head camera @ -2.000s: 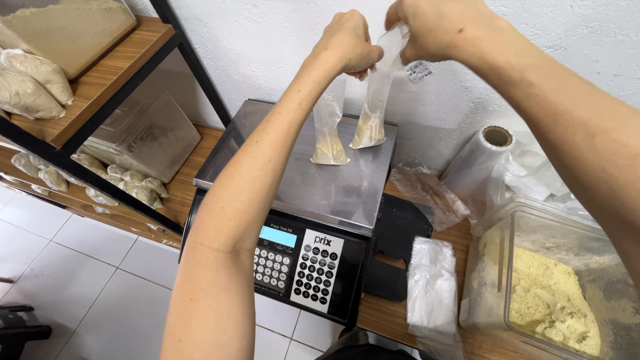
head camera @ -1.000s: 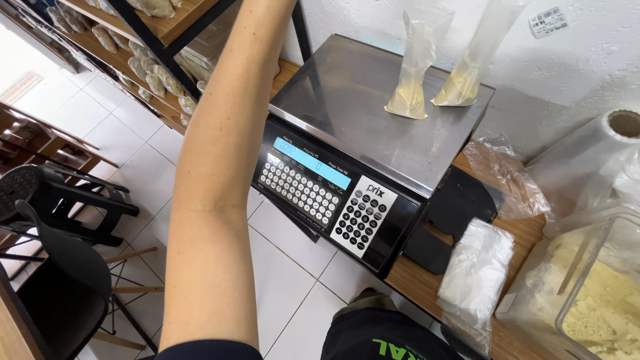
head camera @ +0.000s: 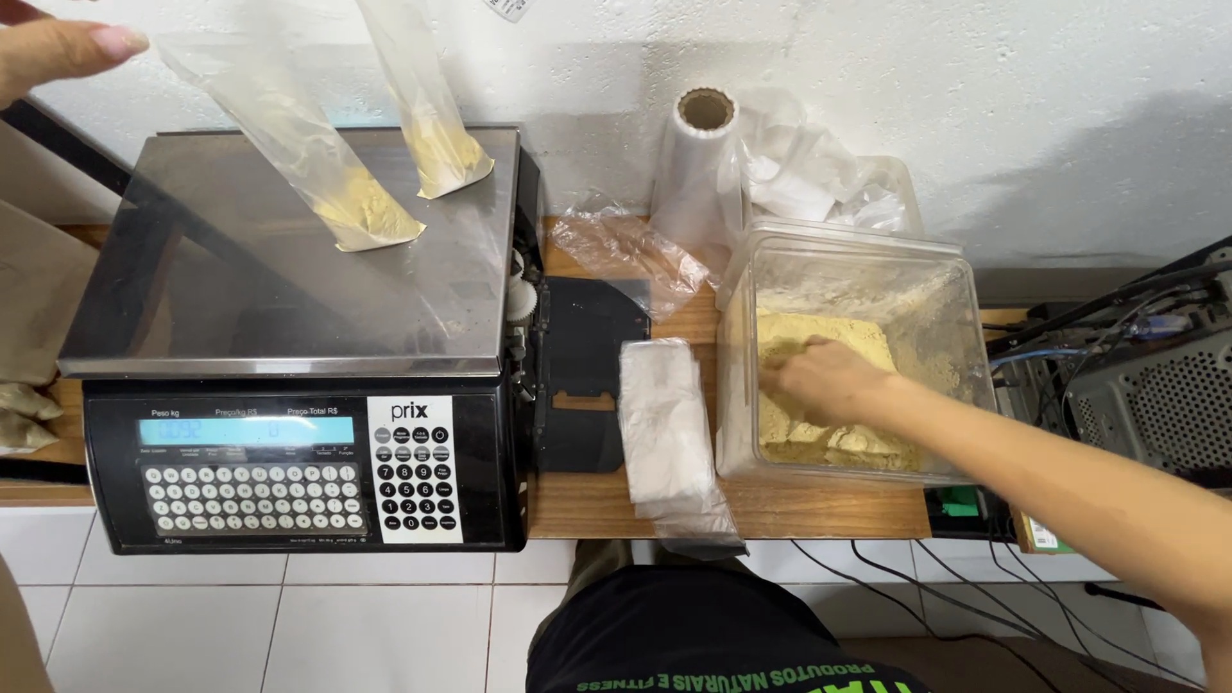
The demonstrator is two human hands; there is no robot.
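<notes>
My right hand (head camera: 823, 380) reaches into a clear plastic container (head camera: 736, 385), its blurred fingers in pale yellow powder (head camera: 857, 337); whether they grip anything is unclear. At the top left, partly cut off by the frame, my left hand (head camera: 63, 53) is beside the upper end of a clear plastic bag (head camera: 279, 125). That bag, with yellow powder in its bottom, stands tilted on the steel plate of a Prix electronic scale (head camera: 318, 318). A second narrow bag (head camera: 419, 96) with powder stands behind it to the right, its top out of view.
Between scale and container lie a stack of clear bags (head camera: 664, 414), a black panel (head camera: 587, 327) and crumpled film (head camera: 635, 250). A roll of plastic (head camera: 693, 173) stands by the wall. At the right is a perforated metal computer case (head camera: 1155, 385) with cables.
Both hands were at the tops of the bags two seconds ago; my right hand is now inside the powder container. The view has swung to the right since one second ago.
</notes>
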